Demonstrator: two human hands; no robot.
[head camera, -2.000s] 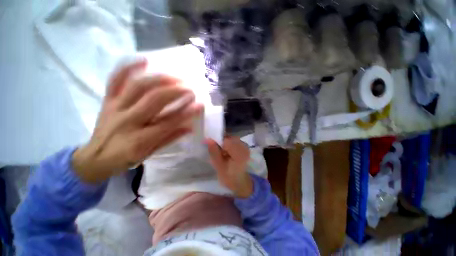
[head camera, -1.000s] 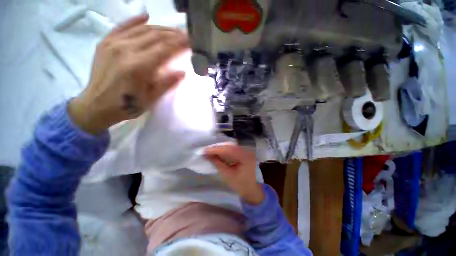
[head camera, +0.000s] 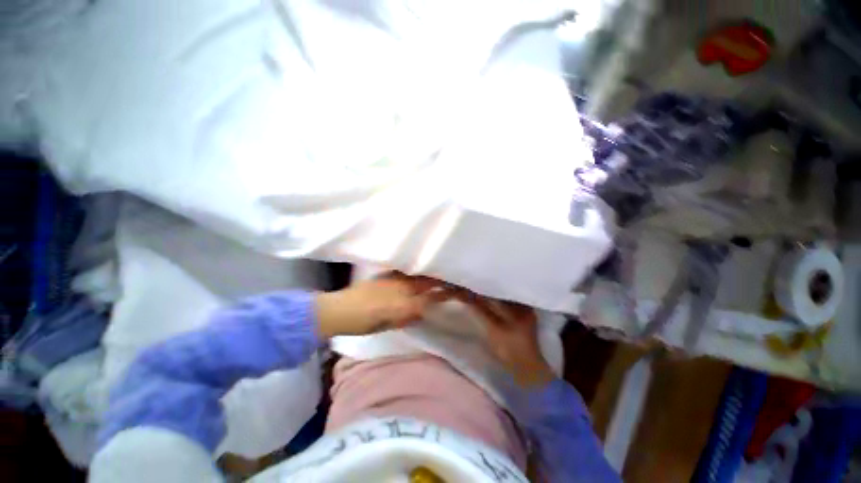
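Observation:
A large white cloth (head camera: 378, 123) lies spread left of the sewing machine (head camera: 699, 141) and up to its needle area. My left hand (head camera: 378, 307) is at the cloth's near edge above my lap, its fingers partly under the edge. My right hand (head camera: 514, 340) is close beside it, fingertips also hidden at the edge. Both are blurred, and whether they grip the cloth cannot be told. More white cloth lies on my lap under the hands. The machine's presser foot area is blurred.
A white tape roll (head camera: 810, 286) lies on the table right of the machine. Grey V-shaped metal (head camera: 694, 297) is at the table's front edge. A blue crate (head camera: 727, 424) holding red and white things stands below. White pieces (head camera: 160, 292) are heaped at lower left.
The view has swung left, so the machine appears further right. My left hand has come down from the cloth by the needle to the near edge, beside my right hand. More white cloth is spread out.

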